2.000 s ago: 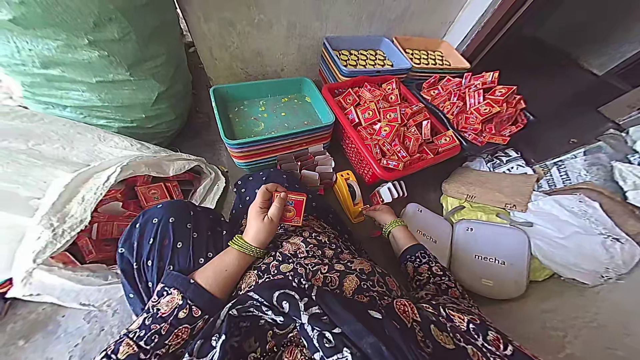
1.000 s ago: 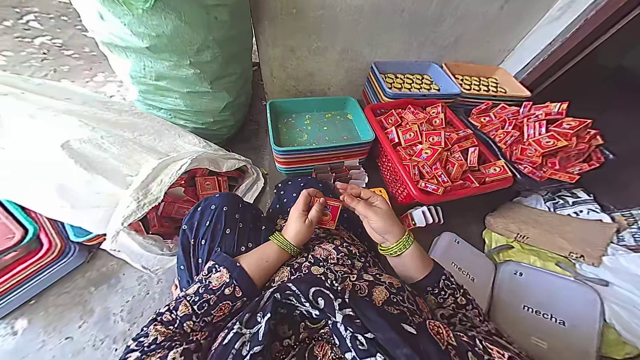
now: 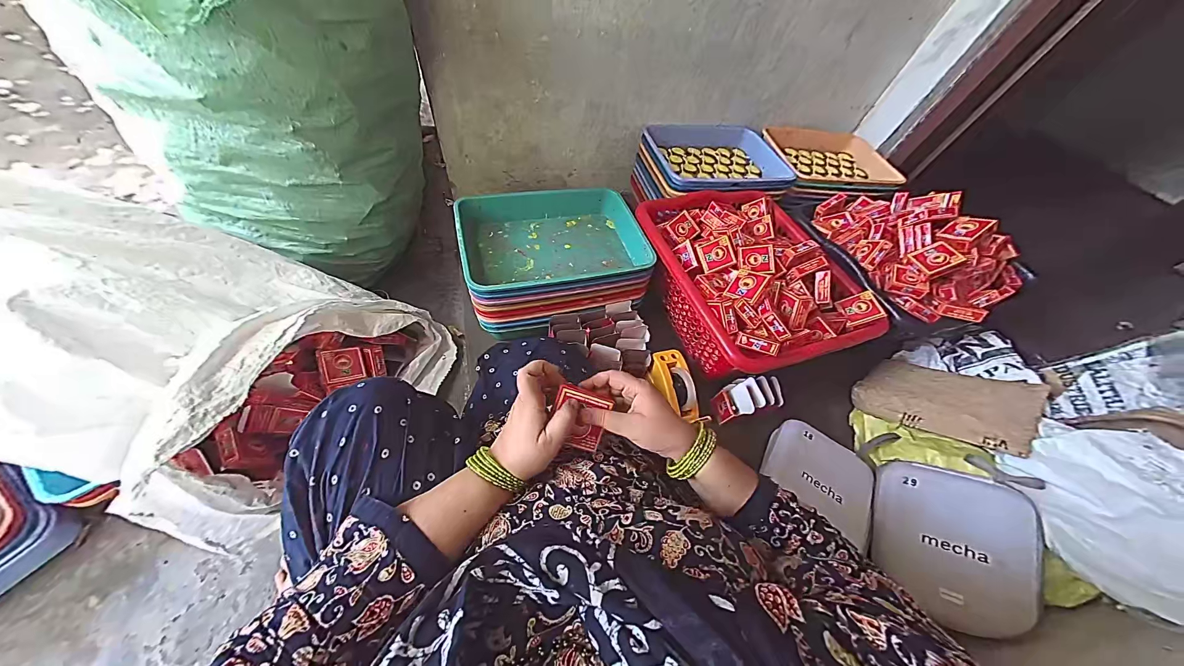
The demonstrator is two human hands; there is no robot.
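A small red printed cardboard box (image 3: 584, 433) is between my two hands above my lap. My left hand (image 3: 536, 421) grips its left side, and the fingers and thumb of my right hand (image 3: 638, 416) are on its right side. Just beyond my hands stand rows of open small boxes (image 3: 606, 338), with a yellow tape dispenser (image 3: 675, 384) to their right. A few more open boxes (image 3: 746, 398) lie beside the dispenser. Farther off, a red plastic basket (image 3: 689, 328) is heaped with red boxes. At the left, a white woven sack (image 3: 222, 370) holds more red boxes.
Stacked trays, the top one teal (image 3: 555, 277), stand behind the open boxes. A blue tray (image 3: 721, 139) and an orange tray (image 3: 823, 139) hold round yellow-and-black pieces. A dark tray (image 3: 837, 245) is heaped with red boxes. Grey cases (image 3: 957, 546) lie right; a green sack (image 3: 305, 139) stands back left.
My right hand has moved from beside the tape dispenser to the red box, and both hands are now closer together around it. The view has shifted.
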